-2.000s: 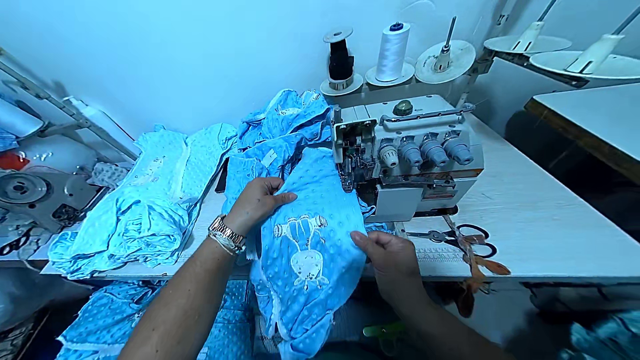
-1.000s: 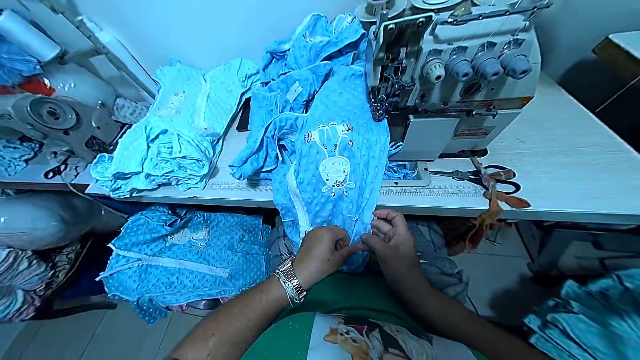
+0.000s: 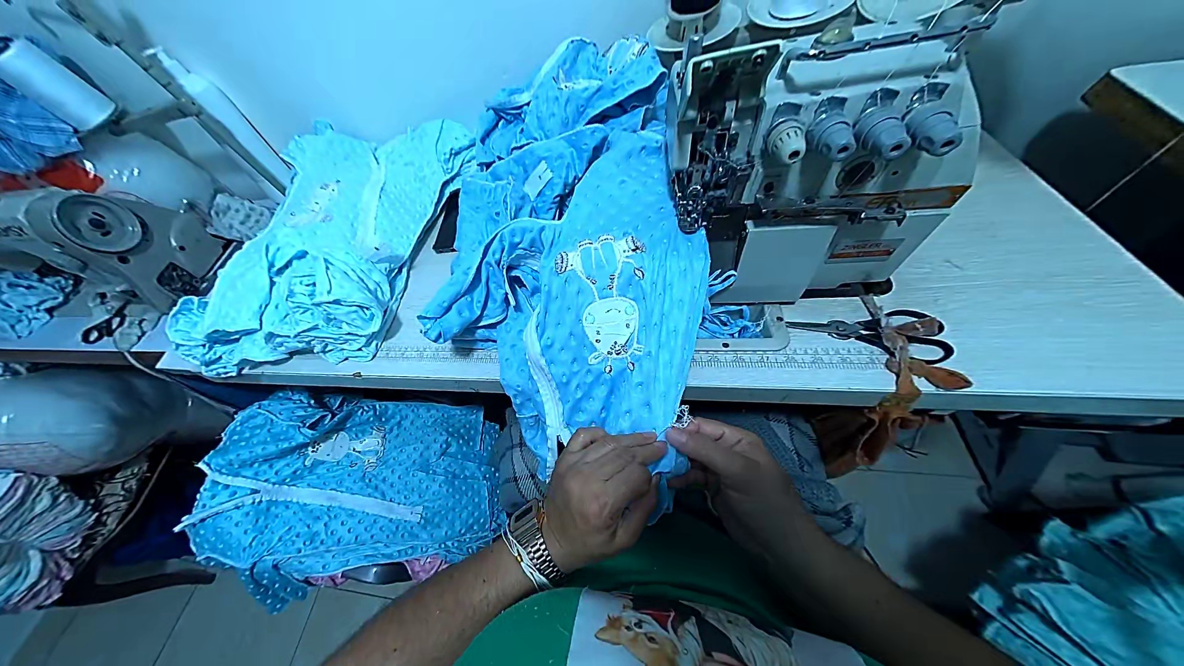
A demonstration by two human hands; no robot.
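Note:
A blue dotted fabric garment piece (image 3: 638, 277) with an embroidered giraffe lies over the table edge, partly beside the needle area of a serger sewing machine (image 3: 823, 148). At its near end my left hand (image 3: 606, 490), with a metal-band watch, grips the cloth's edge. Close beside it, my right hand (image 3: 731, 462) pinches the same edge between thumb and fingers, near a small whitish tangle of thread or trim (image 3: 683, 417). A white zipper strip (image 3: 546, 379) runs down the garment's left side. More blue cloth is bunched behind it.
Light blue garments (image 3: 314, 250) are piled left on the table (image 3: 1045, 305). Scissors (image 3: 879, 331) lie right, by hanging orange-brown fabric strips (image 3: 902, 398). A ruler tape (image 3: 805, 359) lines the front edge. Another sewing machine (image 3: 102, 231) stands far left; folded blue garments (image 3: 342, 481) are below.
My hands have come together at the garment's near end; two seconds ago they were apart on its sides. The garment's near end has been gathered between them. The view has tilted down.

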